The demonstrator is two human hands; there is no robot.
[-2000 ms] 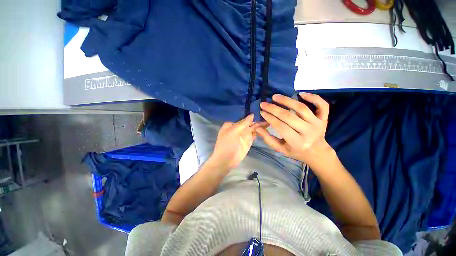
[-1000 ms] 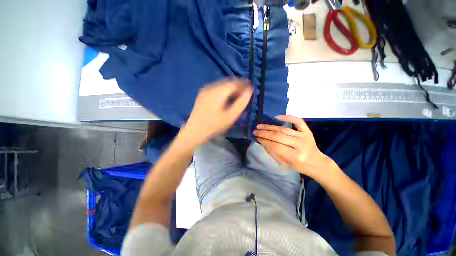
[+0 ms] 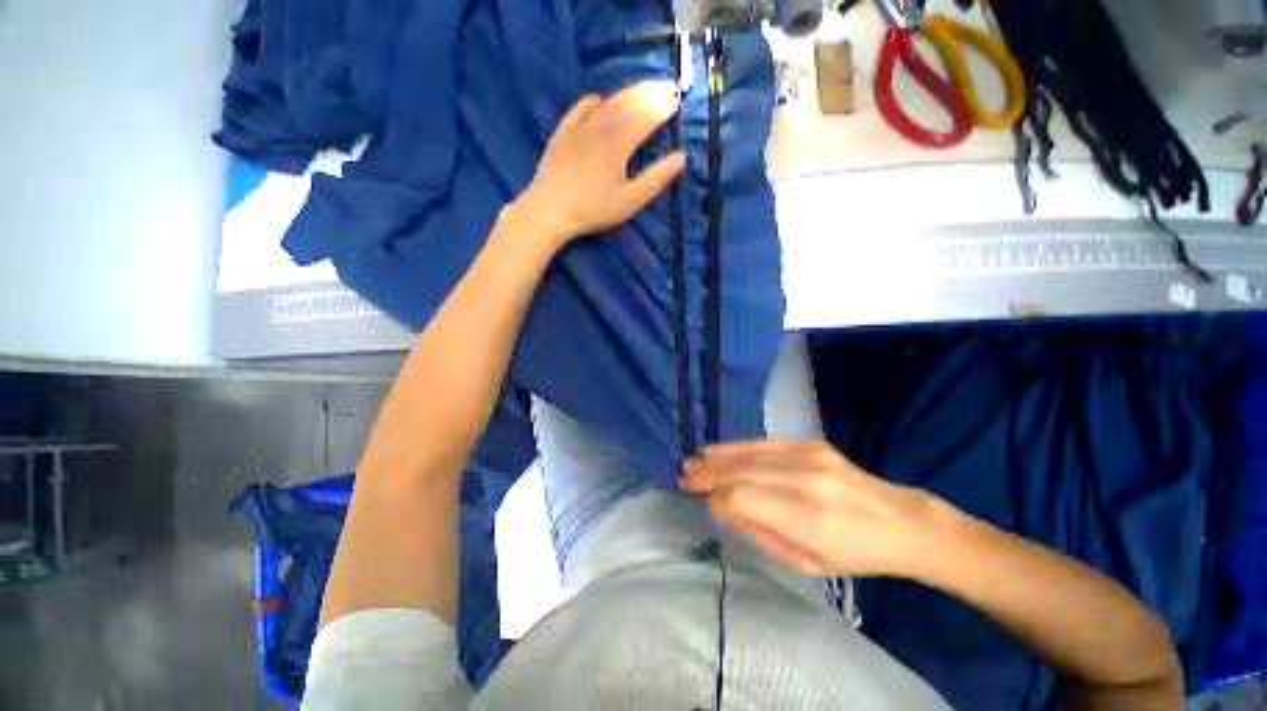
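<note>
Navy fabric (image 3: 577, 327) lies on the white machine table and hangs over its front edge towards my lap. Two parallel black elastic strips (image 3: 714, 278) run down it from the presser foot (image 3: 714, 56) at the top. My left hand (image 3: 598, 167) lies on the cloth just left of the strips, near the foot, thumb and fingers apart. My right hand (image 3: 806, 503) pinches the near end of the navy fabric and strips above my lap. The cloth between my hands looks stretched fairly flat.
Red and yellow scissors (image 3: 949, 81), a small tan block (image 3: 834, 77) and a black strip bundle (image 3: 1098, 97) lie right of the machine. A ruler strip (image 3: 1056, 250) runs along the table front. A blue crate (image 3: 268, 597) with navy pieces stands lower left; navy cloth (image 3: 1028, 458) hangs right.
My left hand has moved up the cloth towards the foot. My right hand has pulled the near end down towards my lap. The strips now run straighter, and the machine's foot has come into view.
</note>
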